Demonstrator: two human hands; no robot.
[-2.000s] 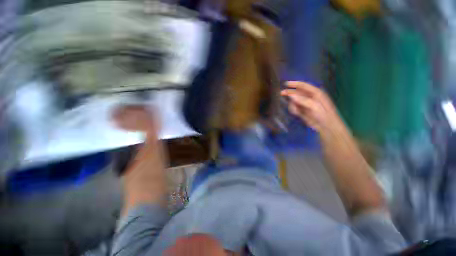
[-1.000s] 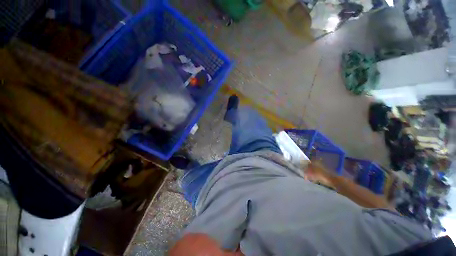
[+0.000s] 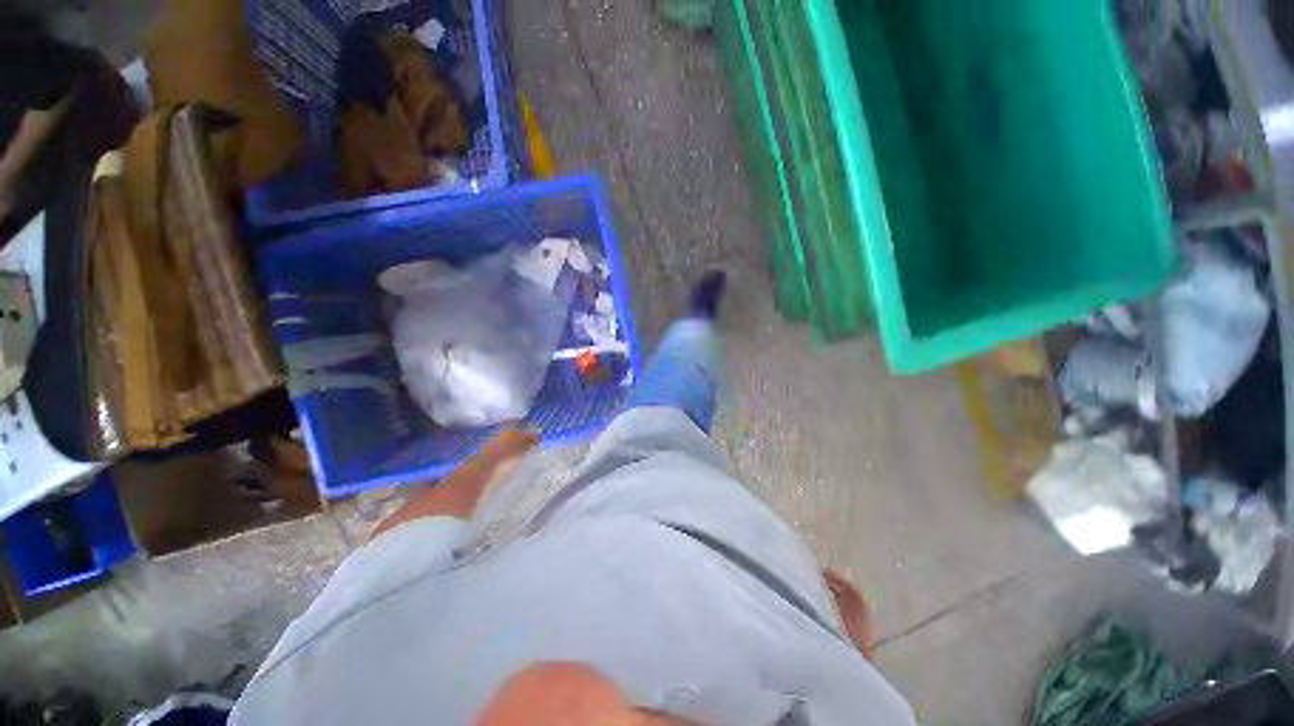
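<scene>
My left hand (image 3: 500, 448) is small and blurred at the front rim of a blue lattice crate (image 3: 617, 270). Whether it touches the rim or holds anything cannot be told. The crate holds a clear-whitish plastic bag (image 3: 476, 355), pale scraps (image 3: 561, 263) and a small orange-red item (image 3: 588, 362). On my right side, only a narrow bit of skin shows beside the grey shirt, and the right hand itself cannot be made out.
Brown and plaid cloth (image 3: 170, 284) hangs over the end of the white machine table (image 3: 36, 461) at left. Another blue crate (image 3: 497, 99) holds brown cloth. A large green bin (image 3: 887, 284) stands ahead right. Grey floor (image 3: 752, 426) lies between. Pale cloth piles (image 3: 1100, 489) are at right.
The view has turned from the sewing machine, across the floor, to the crates and green bin. The left hand now shows by the crate. The white item near the right hand is no longer in view.
</scene>
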